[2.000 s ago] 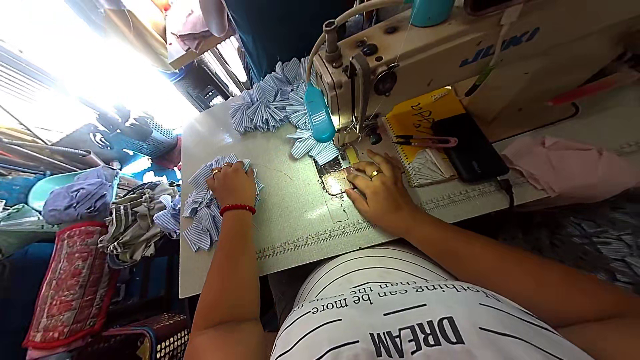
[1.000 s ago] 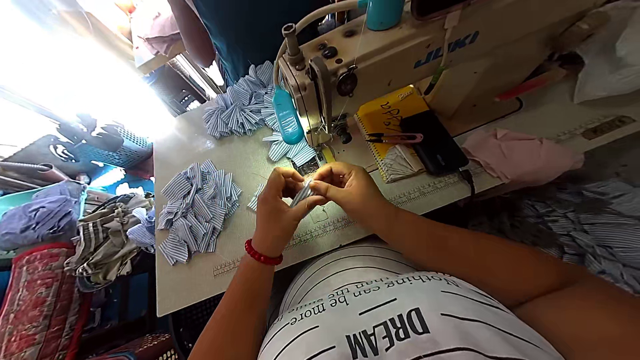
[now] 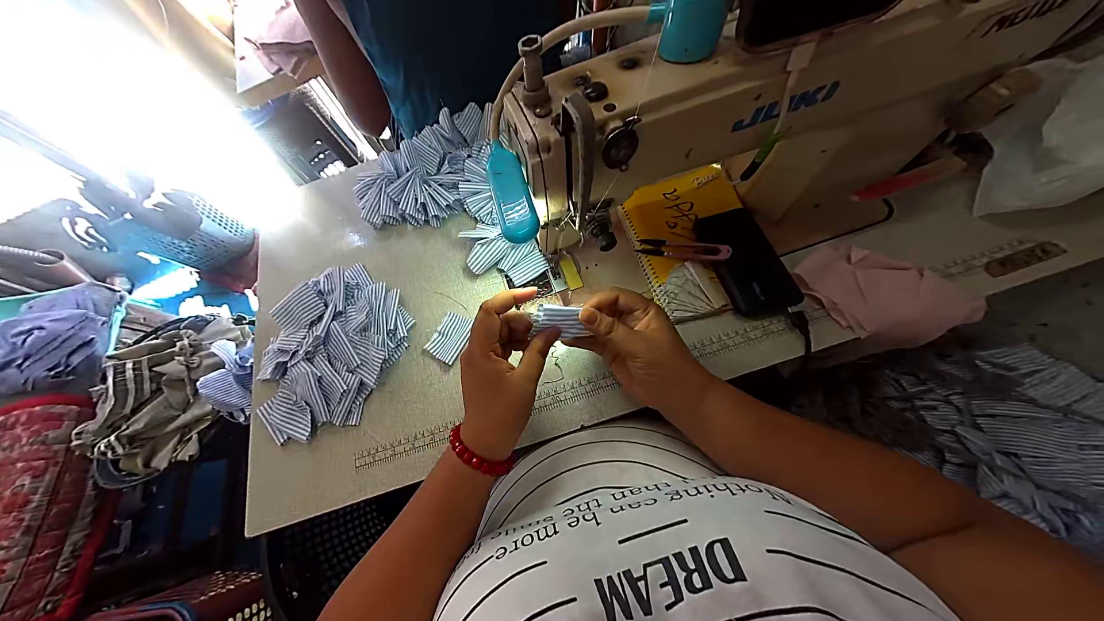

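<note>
Between both hands is a small folded piece of blue-and-white striped fabric (image 3: 561, 320), held just in front of the needle area of a Juki sewing machine (image 3: 552, 164). My left hand (image 3: 504, 366), with a red bead bracelet at its wrist, pinches the piece's left end. My right hand (image 3: 634, 345) grips its right end between thumb and fingers. One flat striped piece (image 3: 449, 337) lies on the table left of my left hand. Farther left is a loose pile of striped pieces (image 3: 336, 349). Gathered striped pieces (image 3: 414, 181) lie behind, and some (image 3: 509, 254) reach the presser foot.
Right of the needle lie a yellow notebook (image 3: 668, 203), pink-handled thread snips (image 3: 690, 251), a black phone-like device (image 3: 749, 263) with a cable and pink fabric (image 3: 888, 293). A person (image 3: 431, 60) is behind the table. Fabric-filled containers stand at the left.
Two seconds ago my left hand was on the striped pile and my right lay by the needle plate. Both then came together on a striped piece. One flat piece now shows beside my left hand.
</note>
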